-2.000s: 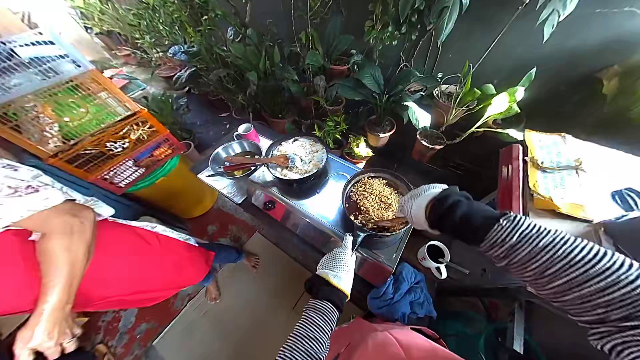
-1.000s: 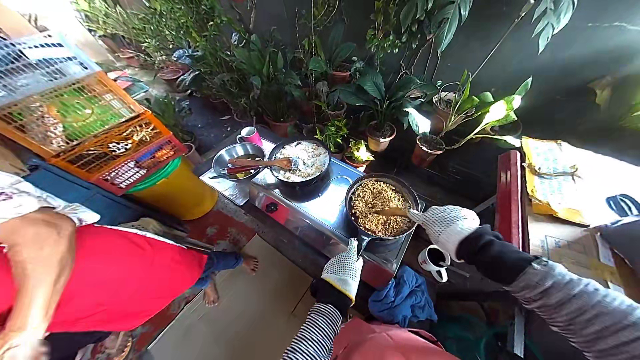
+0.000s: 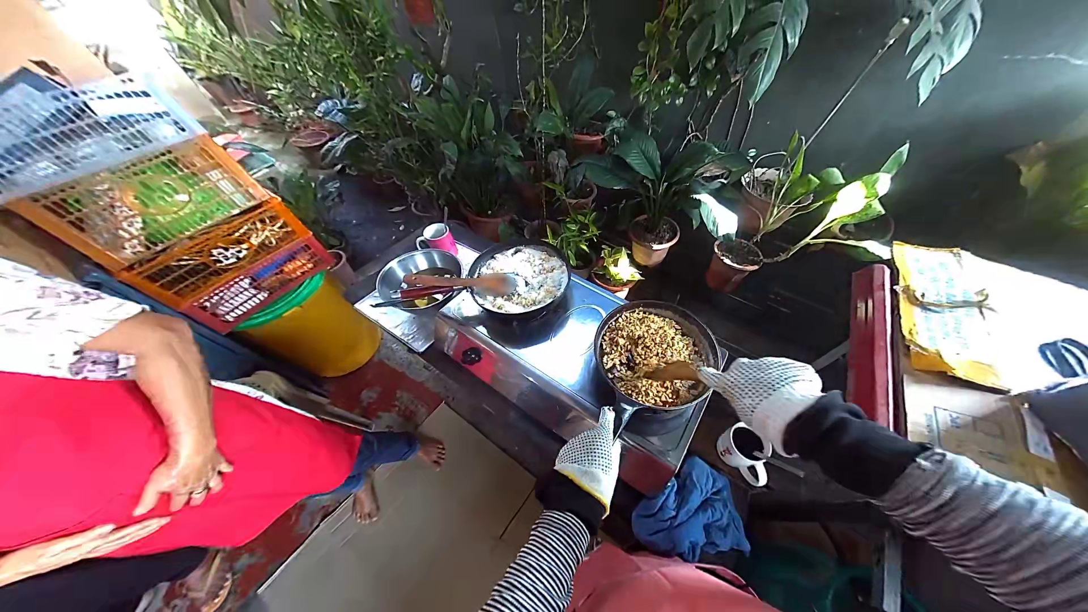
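Note:
A dark frying pan [image 3: 650, 348] full of brown chopped food, perhaps nuts, stands on the right side of a two-burner gas stove [image 3: 527, 382]. My left hand [image 3: 591, 459], in a white dotted glove, grips the pan's handle [image 3: 625, 416]. In my right hand [image 3: 761, 387], gloved alike, is a wooden spatula [image 3: 676, 371], its blade down in the brown food. On the left burner sits a second pan [image 3: 520, 289] with white, rice-like food. A wooden spatula [image 3: 476, 280] and a red-handled utensil [image 3: 425, 291] lie across from a steel bowl [image 3: 416, 274] toward that pan.
A pink mug [image 3: 438, 238] stands behind the bowl. A white mug with dark contents [image 3: 744, 450] and a blue cloth [image 3: 693, 510] are near the stove's right end. Potted plants [image 3: 653, 242] line the back. A person in a red apron [image 3: 280, 459] stands at left, beside stacked crates [image 3: 161, 204].
Two seconds ago my right hand was higher over the pan's right edge; it has moved down and outward, and the spatula now shows in the food. My left hand stays at the handle.

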